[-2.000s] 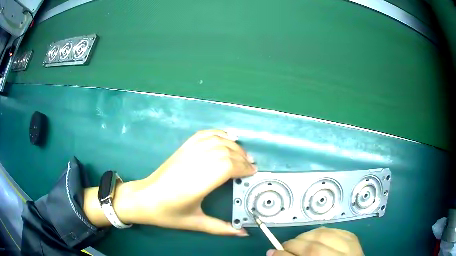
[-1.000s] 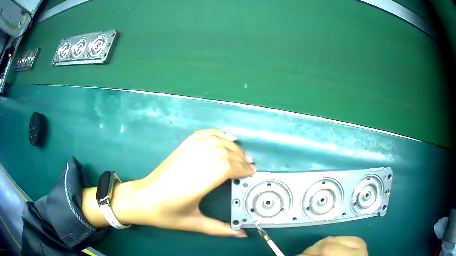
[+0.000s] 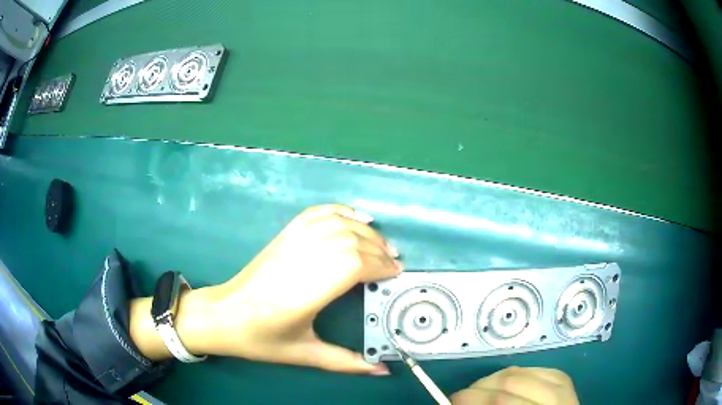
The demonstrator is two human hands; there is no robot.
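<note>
A long silver-grey metal plate (image 3: 491, 312) with three round ringed recesses lies flat on the blue-green bench mat. My left hand (image 3: 305, 289) grips its left end, fingers at the upper edge and thumb at the lower left corner. My right hand (image 3: 518, 389) is partly cut off by the bottom edge of the picture. It holds a thin pen-like tool (image 3: 425, 381) with a pale handle. The tool tip is at the plate's lower edge, just below the left recess. Whether the tip touches the metal is hard to tell.
The green conveyor belt (image 3: 356, 87) runs beyond the bench edge. A similar plate (image 3: 162, 75) and a smaller-looking one (image 3: 51, 94) lie on it at the upper left. A black oval object (image 3: 58, 206) lies on the mat at left. A white and red bundle (image 3: 703, 368) is at the far right.
The plates on the belt have moved to the right. The tool tip has shifted slightly left along the plate's lower edge. My right hand has moved a little. My left hand has hardly moved.
</note>
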